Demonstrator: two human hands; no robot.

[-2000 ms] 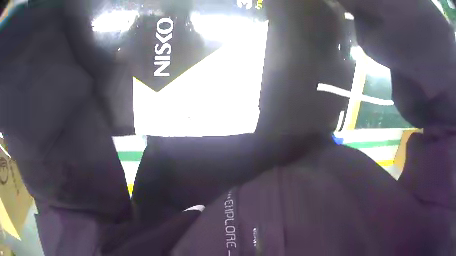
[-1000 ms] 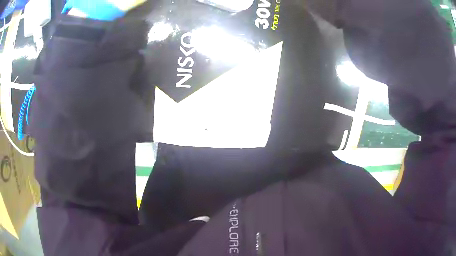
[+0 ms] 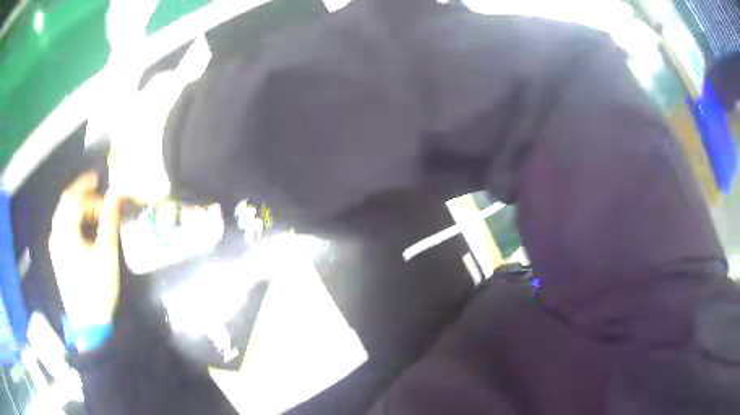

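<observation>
My left hand [image 3: 85,243], bare with a blue band at the wrist, is at the left, blurred and overexposed. Its fingers are close to the left end of an open white shell [image 3: 174,239] with small coloured parts inside; whether they grip it is unclear. The shell lies on the glossy black printed mat [image 3: 397,280] with a white area. My right sleeve reaches across the top to the left. Past its cuff is a washed-out bright shape above the shell, where my right hand cannot be made out clearly.
A green conveyor belt [image 3: 61,69] with a pale edge runs across the upper left. A blue object [image 3: 10,267] stands at the left rim. Another blue object [image 3: 716,142] is at the upper right. Cream strips [image 3: 434,241] lie right of the mat.
The view has swung left and tilted. My left hand and the white shell have come into view. My right sleeve now crosses the top of the picture towards the left.
</observation>
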